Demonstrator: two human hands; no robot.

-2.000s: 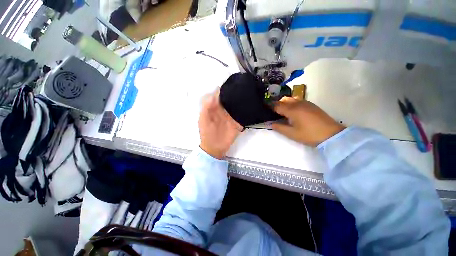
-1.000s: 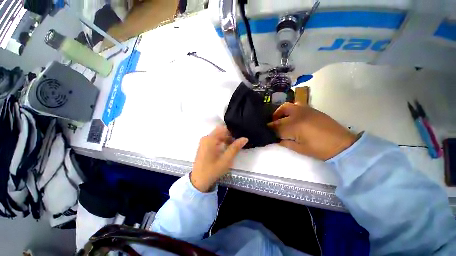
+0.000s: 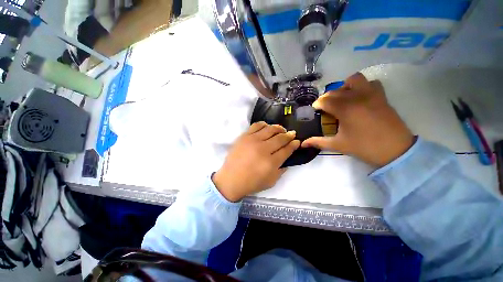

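Note:
A black folded cloth band (image 3: 303,156) lies flat on the white table under the needle area of the sewing machine (image 3: 375,33). White cloth (image 3: 204,118) spreads to its left, with a thin dark strip on it. My left hand (image 3: 258,160) rests on the band with fingertips pressed down just in front of the presser foot (image 3: 305,113). My right hand (image 3: 364,124) is at the band's right edge, thumb and index finger beside the foot. The band's part under the fingers is hidden.
A tan-gold block (image 3: 329,125) sits right of the foot, partly behind my right hand. Blue and pink snips (image 3: 475,132) lie at the right, near a dark phone edge. A grey box with a grille (image 3: 48,122) and a pale green cylinder (image 3: 71,79) stand left. Cloth bundles (image 3: 52,212) hang lower left.
The black band was raised and folded between my hands and now lies flatter at the foot. My left hand has moved onto it. My right hand has shifted up beside the foot. The view has shifted.

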